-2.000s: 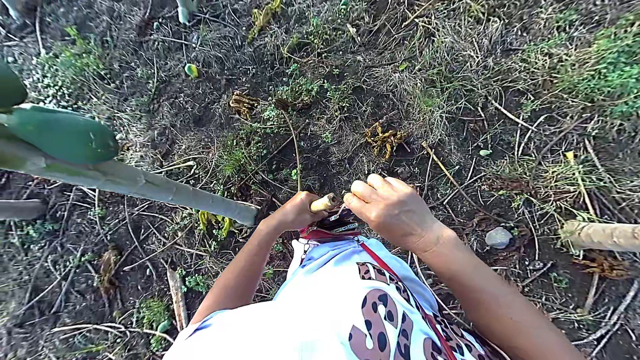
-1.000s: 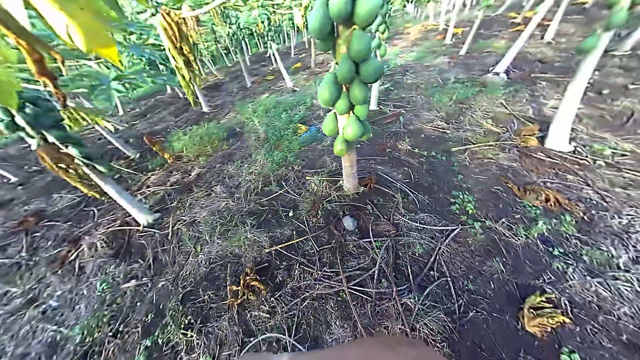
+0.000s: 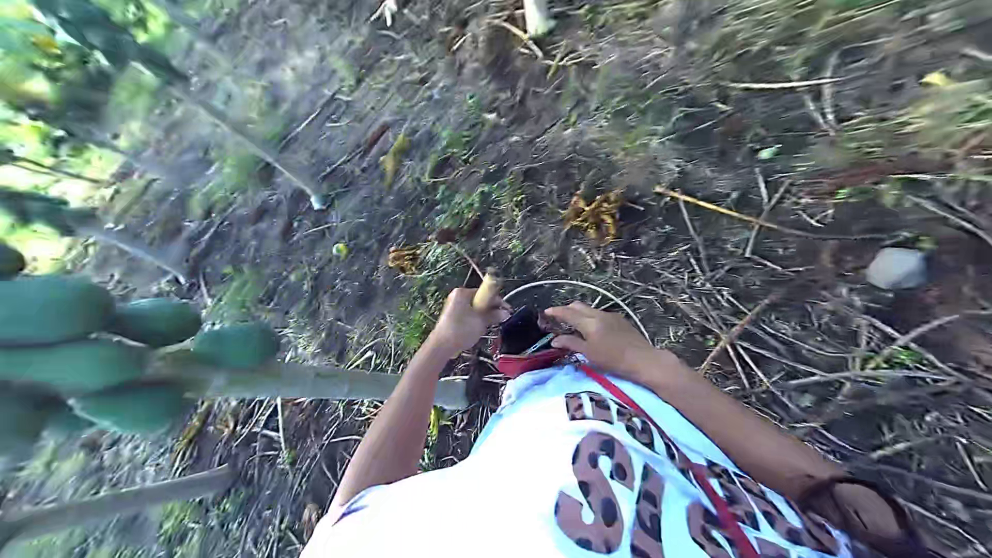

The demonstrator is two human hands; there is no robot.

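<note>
My left hand (image 3: pixel 463 316) is closed around a short tan wooden handle (image 3: pixel 487 291) whose end sticks up past the fingers. Just right of it, a small red and dark bag (image 3: pixel 528 358) hangs at my waist with its top open, on a red strap (image 3: pixel 616 395) that crosses my white shirt. At the bag's right edge is my right hand (image 3: pixel 601 335), its thumb and fingers apart over the opening. Something thin and pale shows inside; what it is I cannot tell. Whether the right fingertips hold anything is unclear.
A papaya trunk (image 3: pixel 310 381) with green papayas (image 3: pixel 70 349) stands close on the left. Another trunk (image 3: pixel 124 500) lies below it in view. Dry stalks (image 3: pixel 744 341) and a grey stone (image 3: pixel 897 268) are on the ground at right. A thin pale loop (image 3: pixel 577 284) arches beyond my hands.
The view has swung from the papaya rows back down to my body. My hands, close together two seconds ago, are now farther apart, and the bag's open top shows between them.
</note>
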